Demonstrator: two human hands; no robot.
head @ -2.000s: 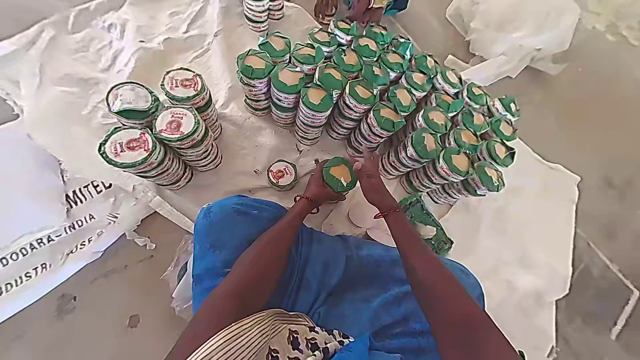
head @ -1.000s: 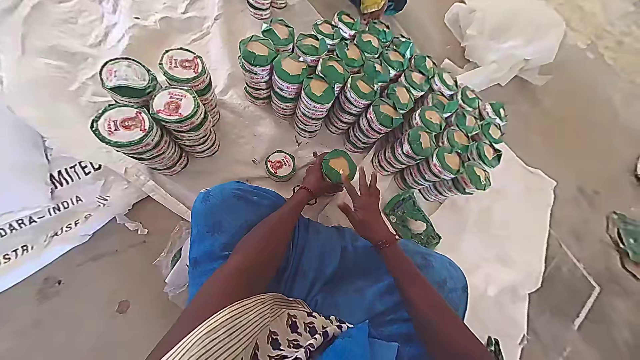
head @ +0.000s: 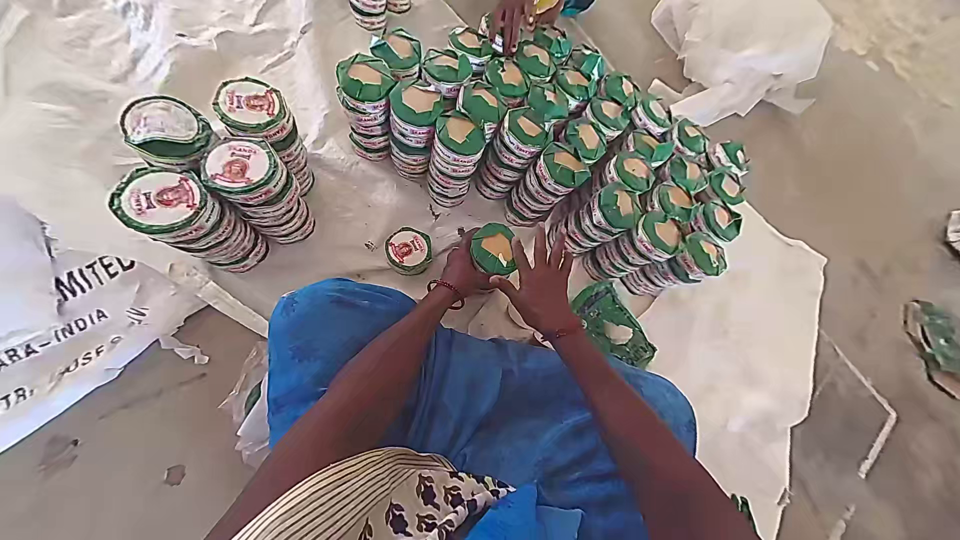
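My left hand [head: 466, 268] is closed around the side of a round green-wrapped pack [head: 493, 249] with a tan patch on top, held above my lap. My right hand [head: 541, 289] is spread at the pack's right side, fingers apart, its thumb close to the rim; whether it touches cannot be told. Left of my left hand, a short round pack with a white printed label [head: 409, 250] lies on the sheet. Right of my right wrist lies a crumpled green printed wrapper [head: 615, 326]. Whatever is under the held pack is hidden.
Many stacks of green-topped packs [head: 562, 165] stand ahead and to the right. Several label-topped stacks [head: 165, 201] stand at left on the white sheet [head: 300, 281]. Another person's hand [head: 513, 21] reaches the far stacks. Crumpled white sheeting [head: 742, 52] lies at upper right.
My right hand was against the pack two seconds ago; its fingers are now spread beside it. My left hand keeps its hold on the pack.
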